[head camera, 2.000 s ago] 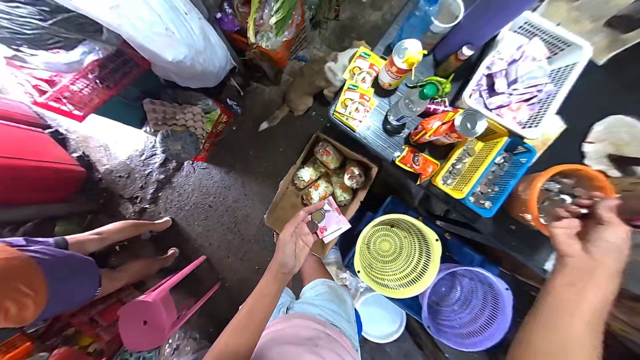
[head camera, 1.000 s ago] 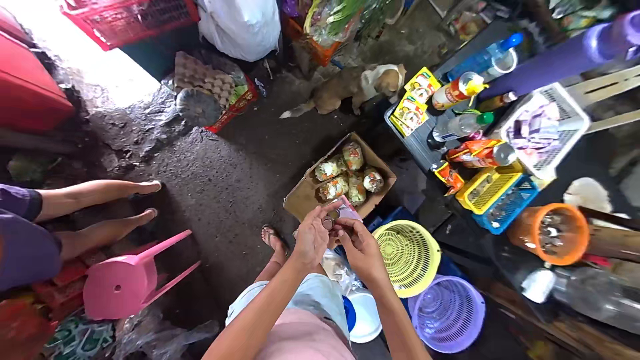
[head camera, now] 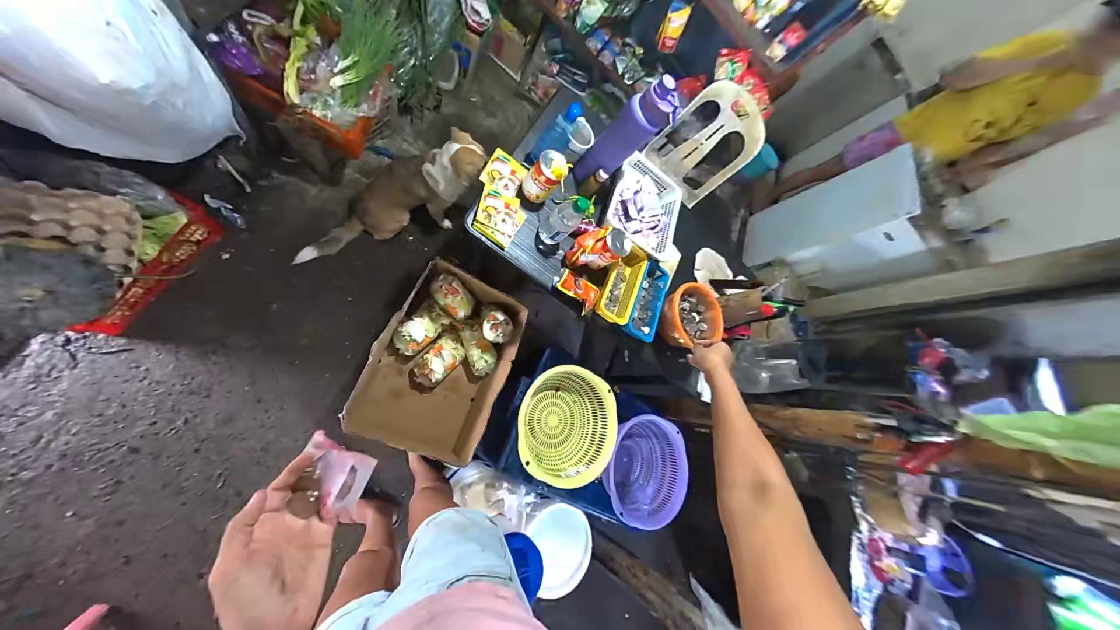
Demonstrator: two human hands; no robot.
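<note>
A pink banknote (head camera: 341,477) is in my left hand (head camera: 276,547), palm up at the lower left, left of the cardboard box (head camera: 411,402) that holds several plastic-wrapped packs of vegetables (head camera: 439,359). My right arm is stretched out to the right, and my right hand (head camera: 713,357) is at the near rim of an orange plastic tub (head camera: 668,322) with coins (head camera: 694,317) in it. Whether its fingers grip the rim is too small to tell. Just left of the tub stand a blue basket (head camera: 646,328) and a yellow basket (head camera: 612,311), both with coins.
A yellow strainer basket (head camera: 569,426) and a purple one (head camera: 647,472) lie between my arms. Bottles, cans and packets crowd a grey tray (head camera: 516,249). A dog (head camera: 394,197) sits beyond the box. A person in a yellow shirt (head camera: 997,96) is at the upper right.
My hands were together at the banknote one second ago; now they are apart, the right at the orange tub and the left further left with the note. The view has shifted.
</note>
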